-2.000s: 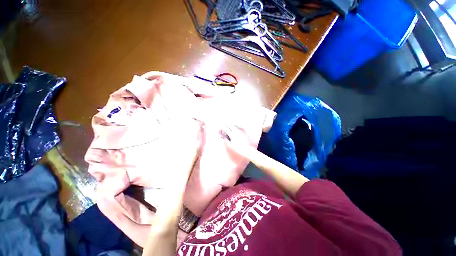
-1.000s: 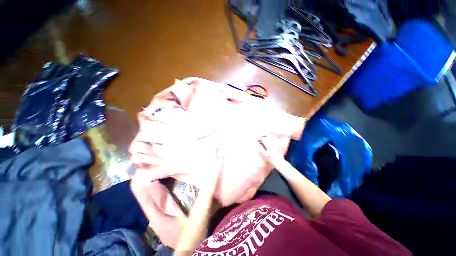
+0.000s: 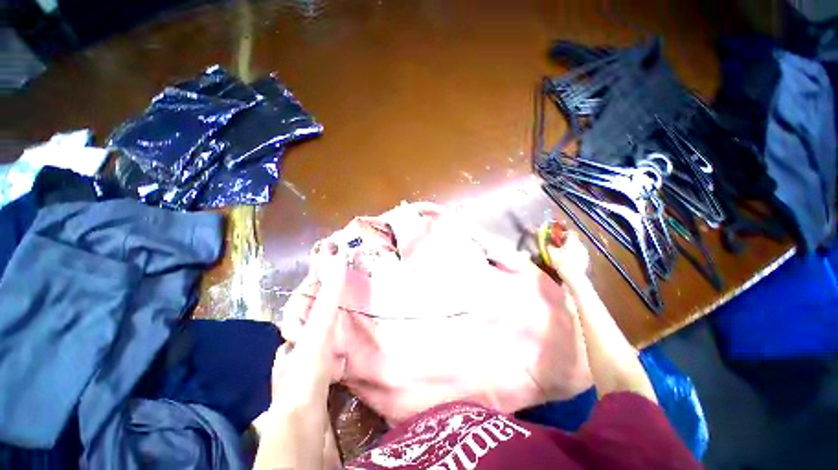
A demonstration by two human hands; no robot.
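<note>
The salmon-pink jacket (image 3: 441, 321) lies bunched on the glossy brown table (image 3: 441, 101) in front of me, near white under glare. A small dark mark shows near its upper left part. My left hand (image 3: 323, 303) is on the jacket's left side and appears to hold its cloth; glare blurs the fingers. My right hand (image 3: 570, 257) is beyond the jacket's upper right edge, closed on the thread scissors (image 3: 551, 242), whose handles look red and yellow. The scissors' blades are blurred and point up and left.
Black hangers (image 3: 643, 197) lie tangled at the right. Dark glossy wrapped items (image 3: 216, 138) lie at the back left. A blue-grey garment (image 3: 69, 303) and navy cloth (image 3: 225, 363) are at the left. A blue bin (image 3: 781, 307) and a blue plastic bag (image 3: 678, 395) are beyond the table's right edge.
My right hand has moved from the jacket to the scissors and taken hold of them. My left hand has moved up along the jacket's left side. The view has turned to the left.
</note>
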